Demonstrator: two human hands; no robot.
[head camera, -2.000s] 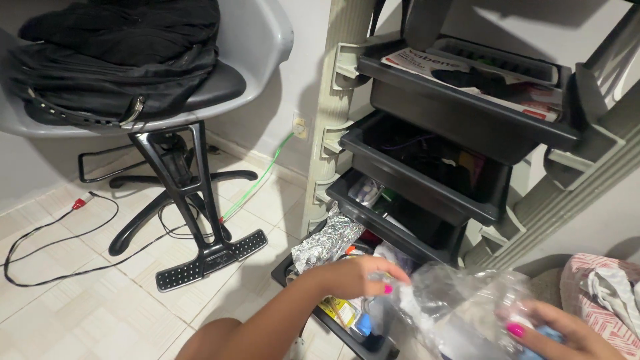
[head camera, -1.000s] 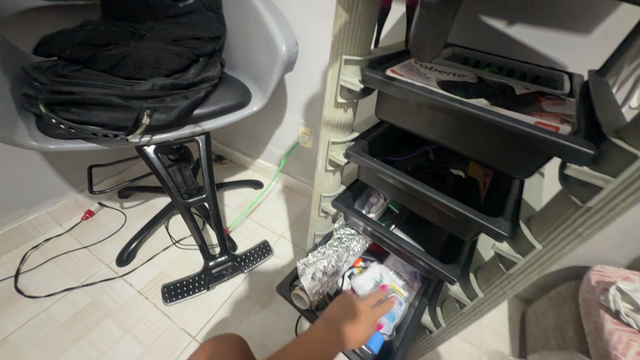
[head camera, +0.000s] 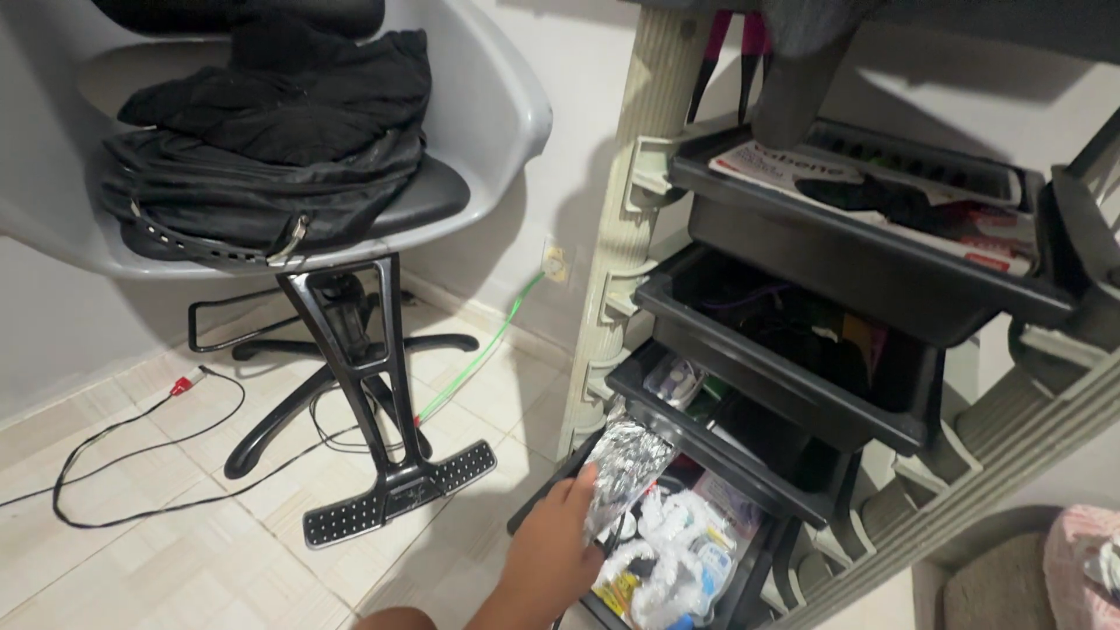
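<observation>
My left hand (head camera: 556, 538) reaches from the bottom edge to the left side of the lowest black drawer (head camera: 542, 499). Its fingers are closed around the edge of crumpled aluminium foil (head camera: 632, 464); part of the grip is hidden behind the hand. To the right of the hand, in the same drawer, lie white fluffy-looking bundles (head camera: 669, 534), a blue-and-white packet (head camera: 716, 560) and a yellow packet (head camera: 619, 591). My right hand is out of view.
Several black drawers (head camera: 779, 359) jut out of a beige plastic rack (head camera: 599, 341) above the hand. A grey salon chair (head camera: 503, 131) with black bags or cloth (head camera: 289, 157) stands left, its footrest (head camera: 398, 499) low. Cables (head camera: 144, 512) cross the tiled floor.
Two seconds ago both hands held a clear plastic bag; my right hand has since left the view. My left hand has moved from the white material to the foil at the drawer's left.
</observation>
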